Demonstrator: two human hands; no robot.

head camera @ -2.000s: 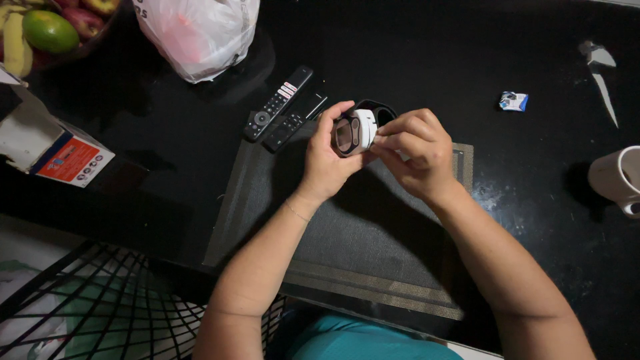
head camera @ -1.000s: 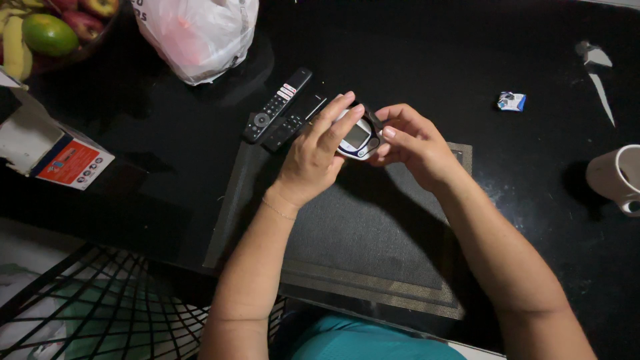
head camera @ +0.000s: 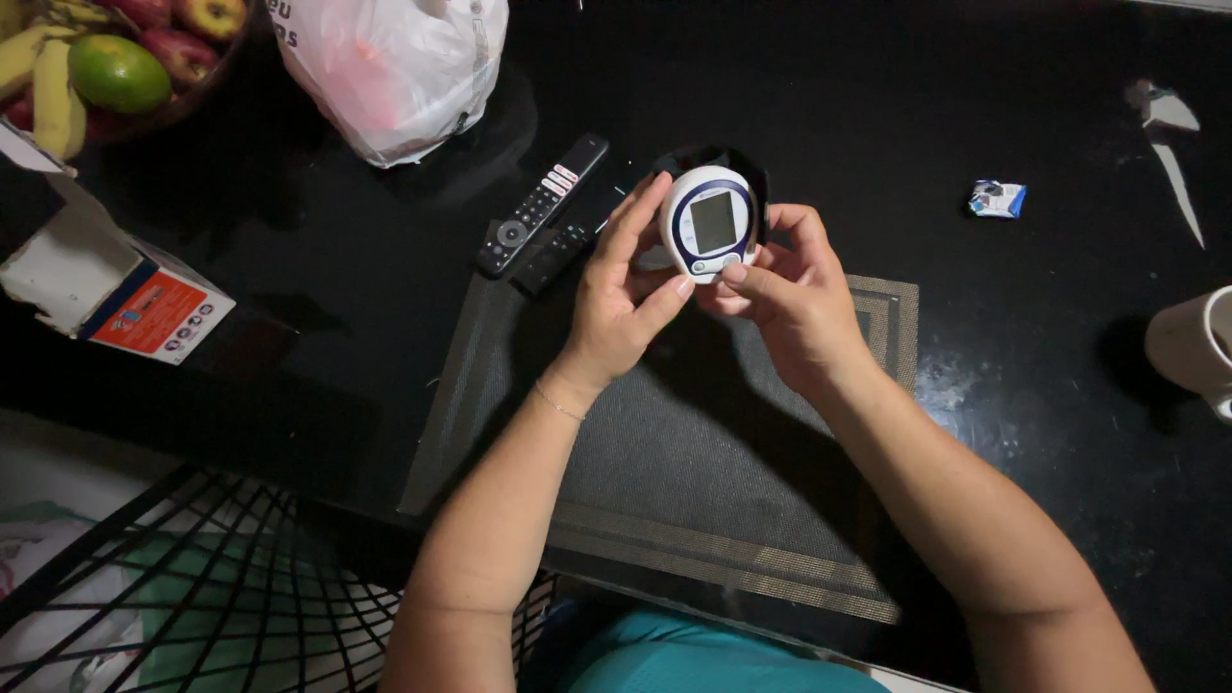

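Observation:
A white and dark-blue handheld digital meter [head camera: 713, 223] with a blank-looking grey screen is held between both hands over the top edge of a woven placemat [head camera: 712, 443]. My left hand [head camera: 616, 289] grips its left side, the thumb at its lower edge. My right hand [head camera: 794, 289] holds its right side, with the thumb on or beside the lower right button. A black band or cuff-like piece [head camera: 760, 183] curves behind the meter; how the two join is hidden. Just left of the hands lie a black remote control [head camera: 544, 205] and a second dark remote control [head camera: 558, 258].
Around the dark table [head camera: 818, 87] are a fruit bowl [head camera: 217, 82], a plastic bag [head camera: 395, 72], a torn cardboard box [head camera: 159, 308], a small blue-white packet [head camera: 997, 199], a knife [head camera: 1176, 192] and a mug [head camera: 1189, 342]. A black mesh-backed chair [head camera: 192, 587] stands lower left.
The fingers of my left hand have moved off the meter's face to its side, and the screen now shows fully. My right thumb has come to the lower front of the meter.

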